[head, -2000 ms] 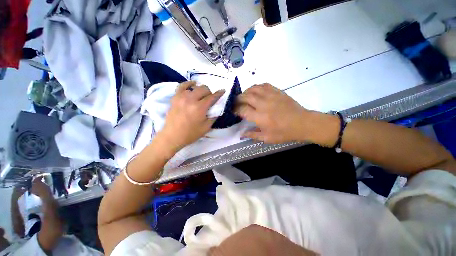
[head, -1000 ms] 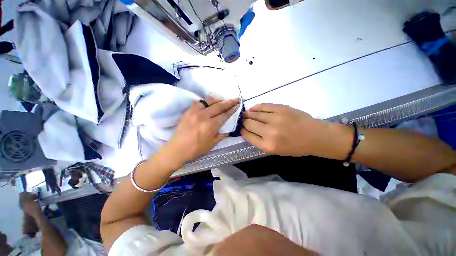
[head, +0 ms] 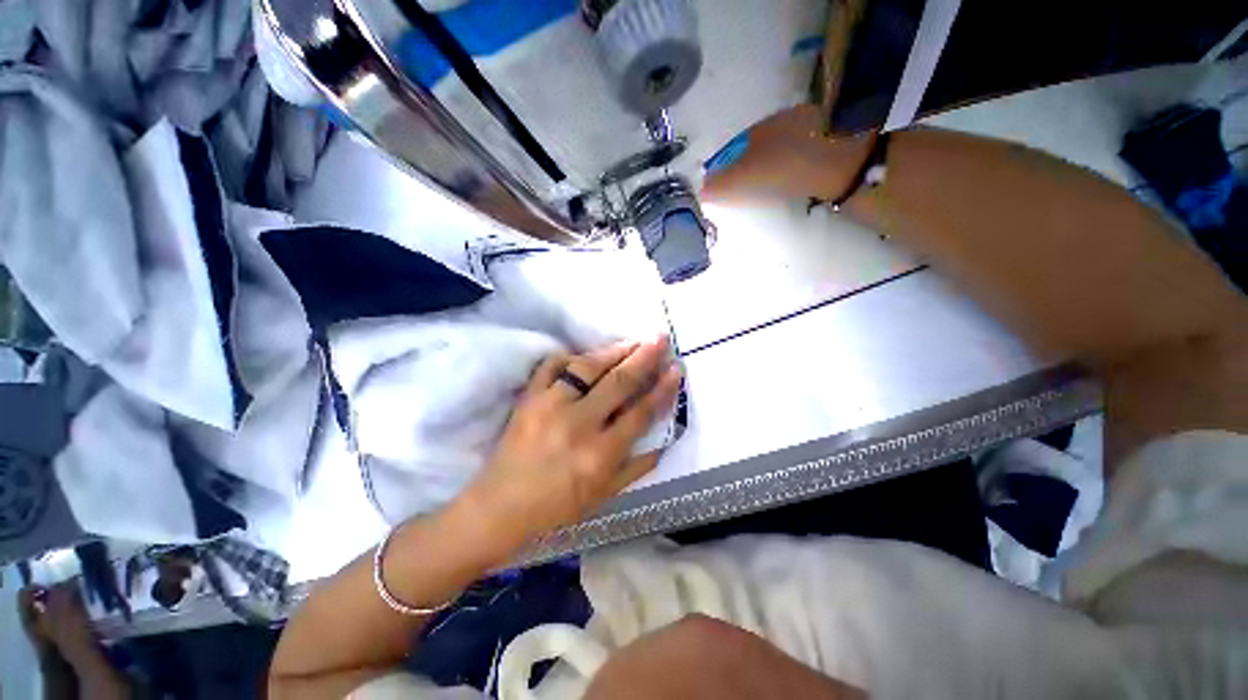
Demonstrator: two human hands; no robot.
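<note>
A light grey fabric panel [head: 452, 369] lies on the white machine bed, its front part at the needle area. A thin navy edge [head: 682, 399] shows along its right side. My left hand [head: 582, 431] lies flat on the panel near that edge, fingers forward and the thumb apart. My right hand [head: 777, 153] is behind and right of the grey-blue foot-side attachment [head: 673, 244]; its fingers are hidden or blurred, so whether it holds anything cannot be told. The sewing machine head [head: 507, 82] stands above the panel's front end.
A heap of grey pieces with navy edges [head: 192, 287] lies at the left. A dark bundle with a blue band [head: 1188, 157] lies at the far right. A measuring tape [head: 876, 440] runs along the table's front edge. Another person's arm [head: 69, 650] shows at the lower left edge.
My right hand has left the panel's navy edge and moved up beside the machine's needle area. My left hand now lies flatter on the panel. The view has moved closer to the machine.
</note>
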